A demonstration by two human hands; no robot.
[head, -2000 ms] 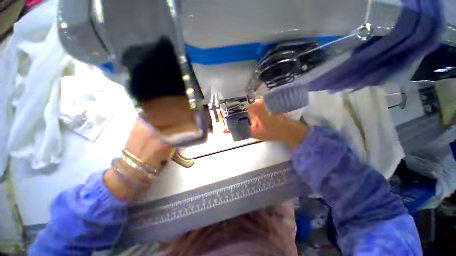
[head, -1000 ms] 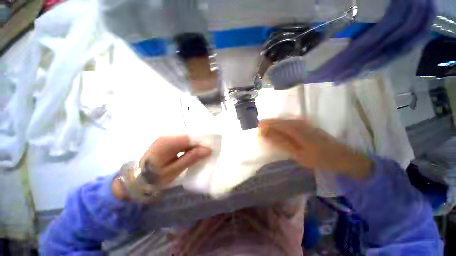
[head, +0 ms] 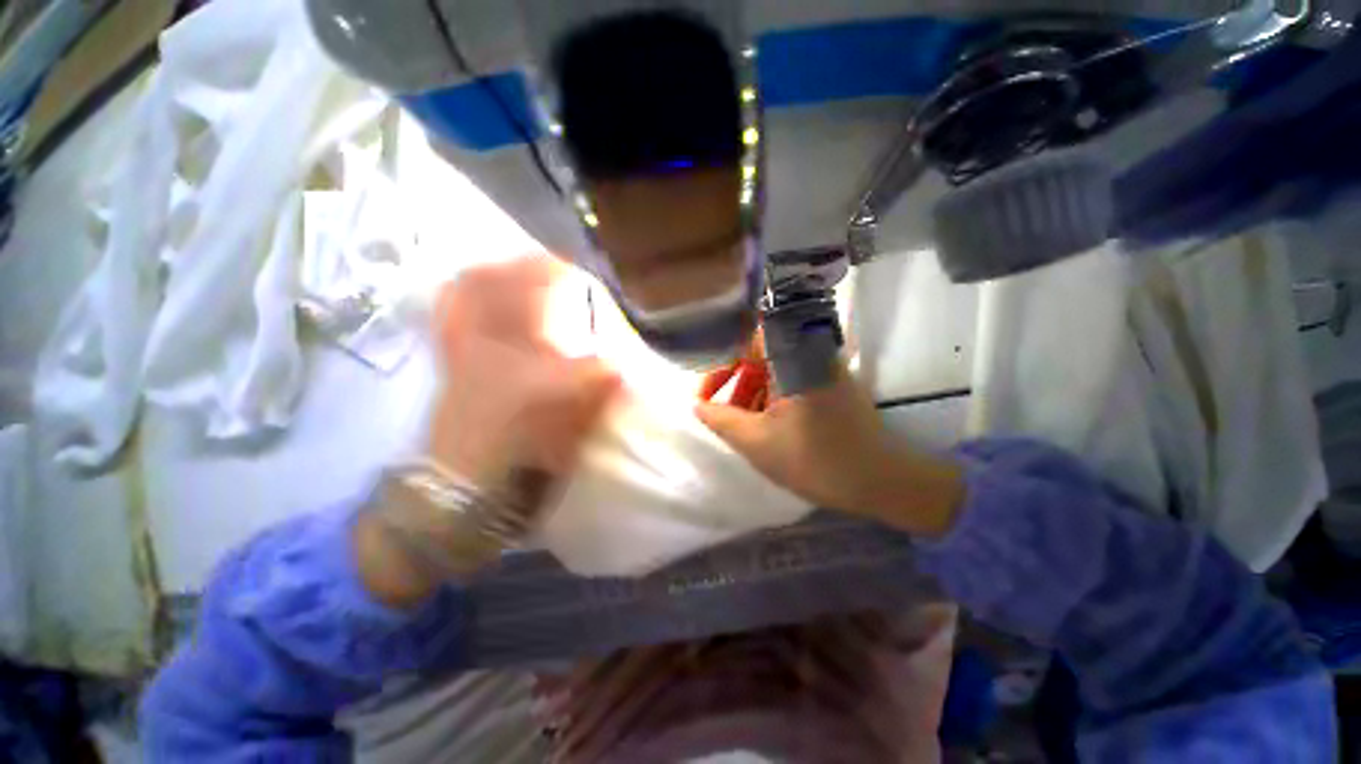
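Note:
A white garment piece [head: 642, 500] lies in front of the needle area and hangs over the table's front edge. My right hand [head: 814, 440] is at the grey attachment [head: 803, 346], its fingertips pinched together at the cloth's edge by the foot. My left hand [head: 515, 373] is blurred, over the left part of the cloth; whether its fingers grip the cloth cannot be told. The presser foot area [head: 806, 276] is partly hidden by the machine head and its shiny-rimmed part [head: 657, 179].
A white crumpled pile [head: 246, 254] lies at the table's left. White cloth [head: 1179, 388] drapes at the right. The grey ribbed knob [head: 1022, 217] and a purple cloth strip [head: 1254, 157] are on the machine. The ruler strip [head: 702, 579] runs along the front.
Since one second ago, my left hand has moved up and the right hand has moved close under the grey attachment. The cloth remains in front of the foot. The view has shifted.

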